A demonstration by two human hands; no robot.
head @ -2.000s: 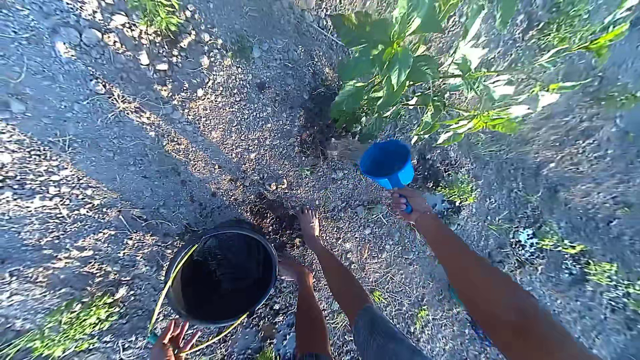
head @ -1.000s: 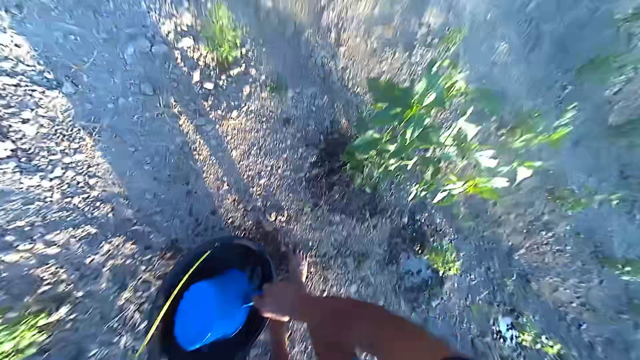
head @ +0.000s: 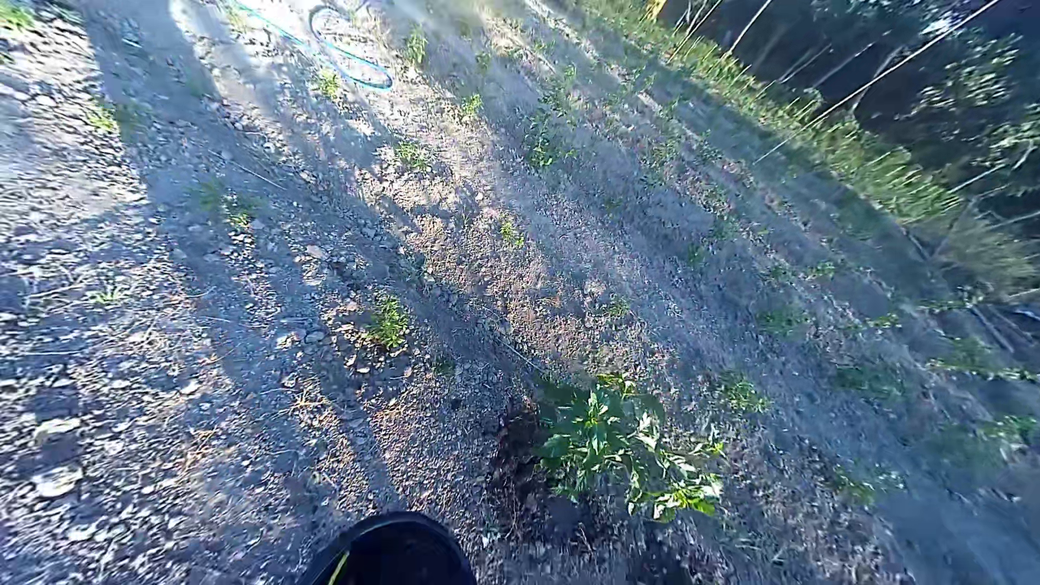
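Observation:
Neither my left hand nor my right hand is in view. A black bucket (head: 390, 524) stands on the stony ground at the bottom edge, cut off by the frame. Part of a thin yellow-green strip shows at its left, and its inside is dark. To its right grows a leafy green plant (head: 605, 443), with dark, damp-looking soil (head: 516, 463) at its base. No blue dipper can be seen; the lower part of the bucket lies outside the view.
A light blue hose (head: 357, 69) lies curled on the ground at the top left. Small weeds (head: 390, 323) dot the gravelly soil. A strip of grass (head: 877, 175) runs along the upper right, with thin poles and darker shrubs behind it.
The view has swung up and away from my feet. Two seconds ago my right hand held the blue dipper near the plant; one second ago the dipper was at the bucket. Both hands have left the view.

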